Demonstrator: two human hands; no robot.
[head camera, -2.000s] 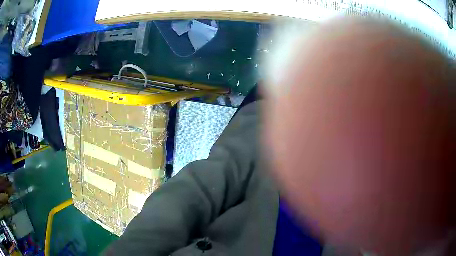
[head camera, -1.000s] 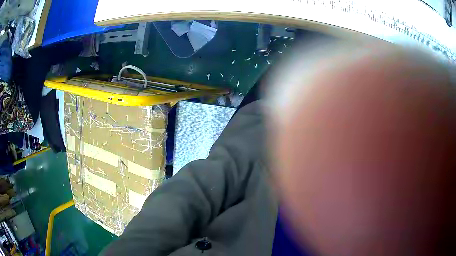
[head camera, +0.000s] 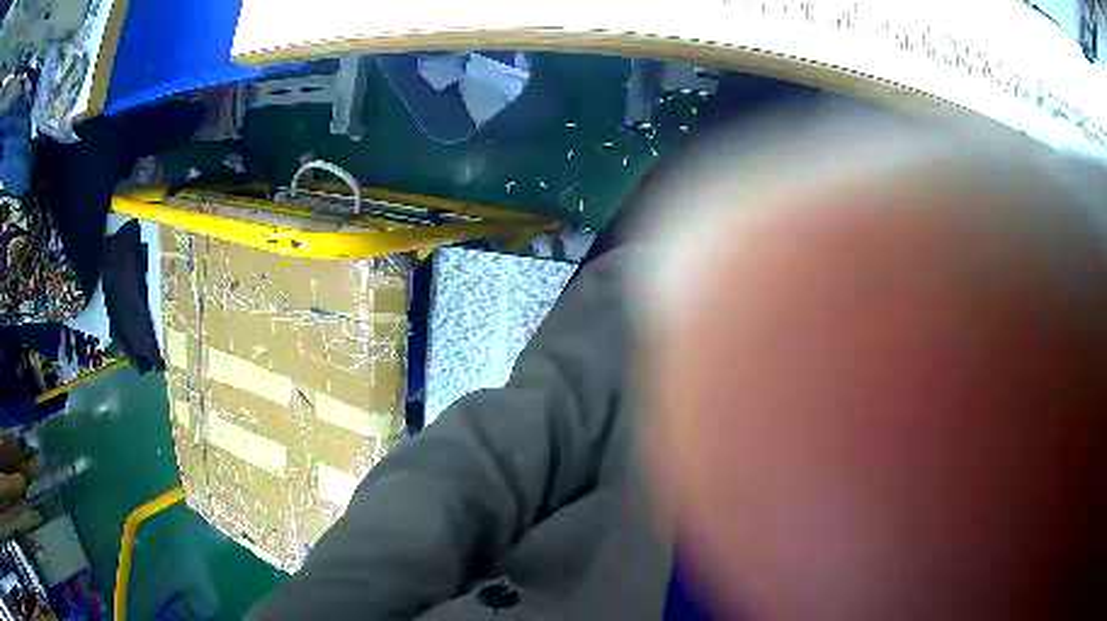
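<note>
A large, blurred, skin-coloured shape (head camera: 874, 388) covers the right part of the view, very close to the lens. It looks like part of a hand, but I cannot tell which hand, nor its finger pose or whether it holds anything. A dark grey sleeve or jacket part (head camera: 486, 467) with a dark button runs from the bottom up to the blurred shape and is partly hidden by it. No other hand can be made out. A white table top (head camera: 546, 22) with a wood-coloured edge crosses the top, with fine dark ticks at the right.
A trolley with yellow rails (head camera: 279, 241) and a taped, thread-strewn cardboard cover (head camera: 273, 364) stands left of the sleeve. A pale speckled surface (head camera: 486, 322) lies beside it. A blue trough (head camera: 182, 51) is at the upper left. White scraps lie on the green floor (head camera: 552, 140).
The blurred shape has shifted slightly down, showing more of the table edge and dark cloth below it. The sleeve and trolley look nearly the same.
</note>
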